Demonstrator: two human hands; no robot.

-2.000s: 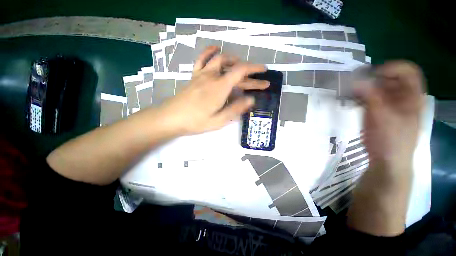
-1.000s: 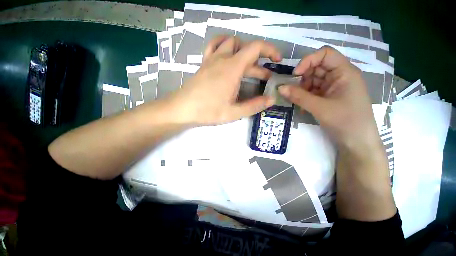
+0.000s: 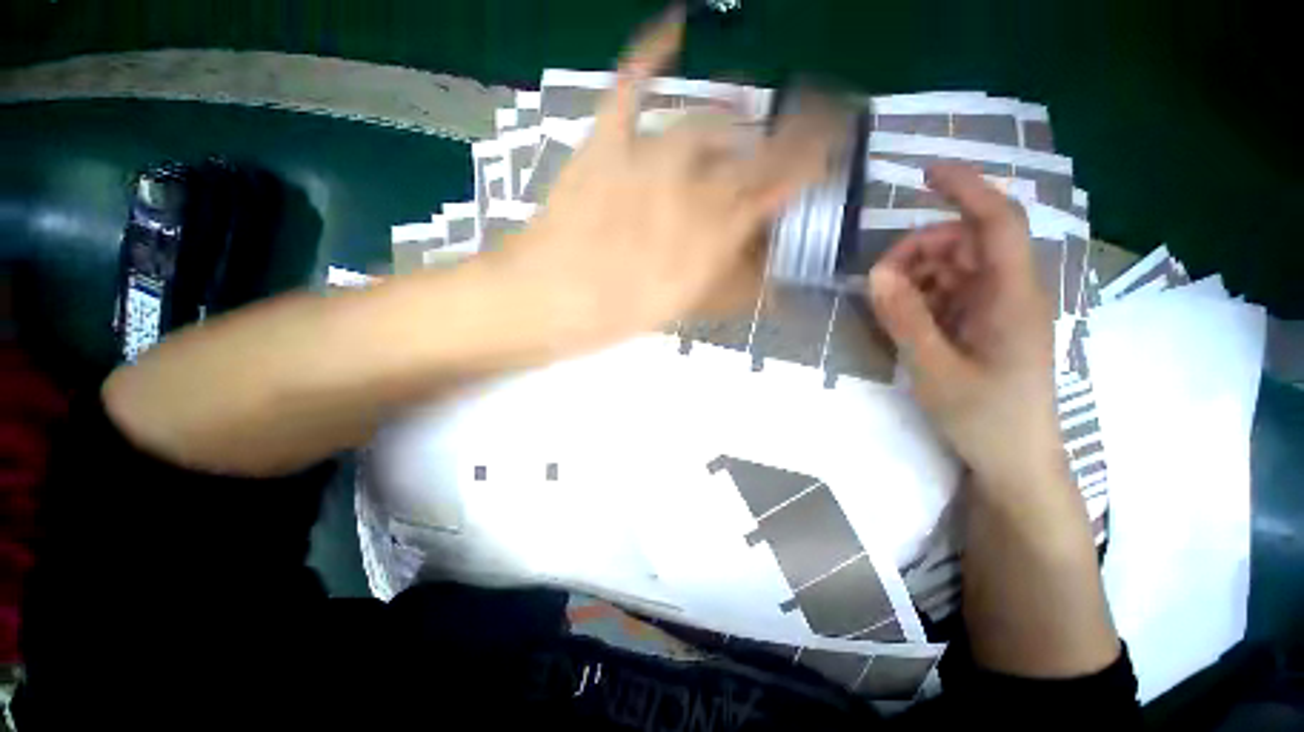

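The dark keypad phone [image 3: 815, 236] is blurred over the upper part of the fanned film sheets [image 3: 794, 322], its pale keys smeared. My left hand [image 3: 665, 208] is blurred too; its fingers lie across the phone's upper part and left side and grip it, hiding the screen area. One left finger points up and away. My right hand [image 3: 965, 293] is just right of the phone's lower end, index finger raised apart from the thumb, other fingers curled. No grey film shows clearly in it. A pale smear lies near its thumb tip.
Dark phones [image 3: 150, 272] stand together at the left. White sheets [image 3: 1180, 472] lie at the right beside the pile. A curved strip of grey film [image 3: 815, 551] lies on white backing near my body. A pale strip [image 3: 258, 83] crosses the green bench [image 3: 386, 32]. Red cloth shows at the left edge.
The phone has moved up and slightly right with my left hand. The grey film piece held at the fingertips over the phone no longer shows. My right hand has moved slightly right, its index finger lifting away.
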